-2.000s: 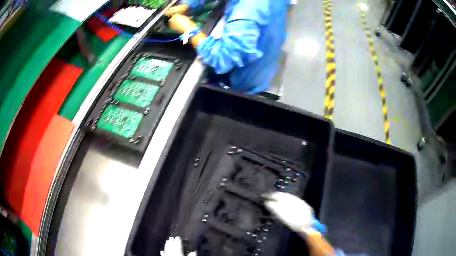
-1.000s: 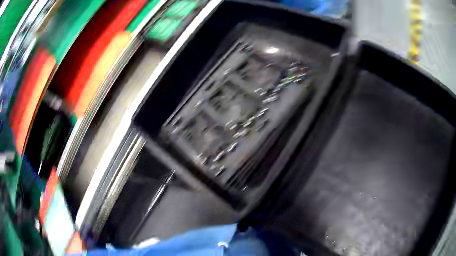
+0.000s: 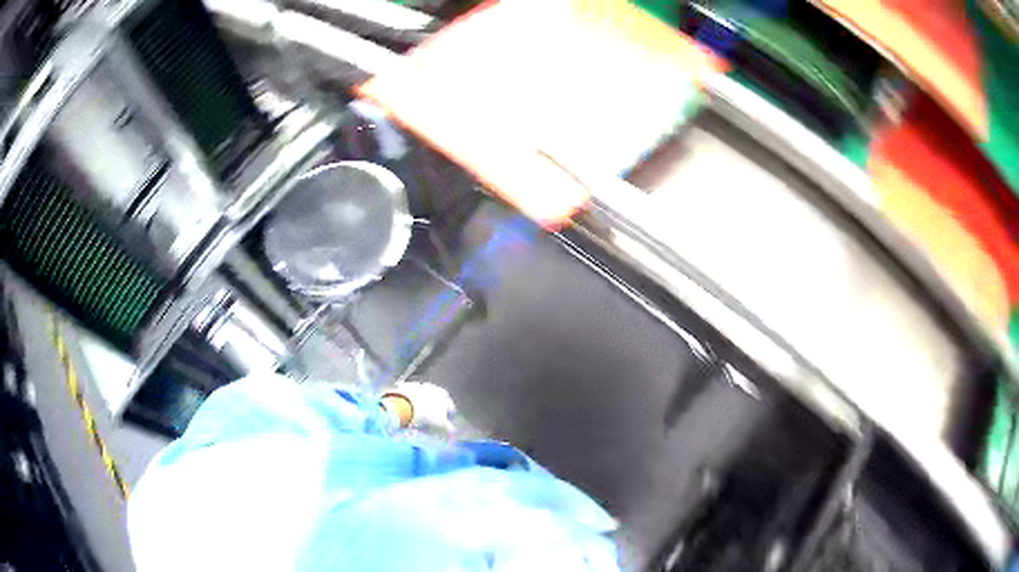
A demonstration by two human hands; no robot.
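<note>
The view is blurred. My left hand [image 3: 431, 409], in a white glove, is small beside my blue sleeve [image 3: 335, 430] at the lower middle; its fingers are unclear and I cannot tell if it holds anything. My right hand is not in view. A round grey stool [image 3: 335, 229] stands beyond my sleeve at the left. A bright, washed-out sheet with orange-red edges [image 3: 548, 78] lies at the top middle, on the bench side.
Upright racks with rows of green boards [image 3: 84, 263] stand at the far left, with yellow-black floor tape [image 3: 84, 402] beside them. The bench's pale metal surface [image 3: 771, 235] and rails run down to the right. Orange, red and green mats [image 3: 944, 212] show at the upper right.
The view has swung round to the left; the black bins and the carrier in them have left the picture. The stool, racks and bright sheet have come into view.
</note>
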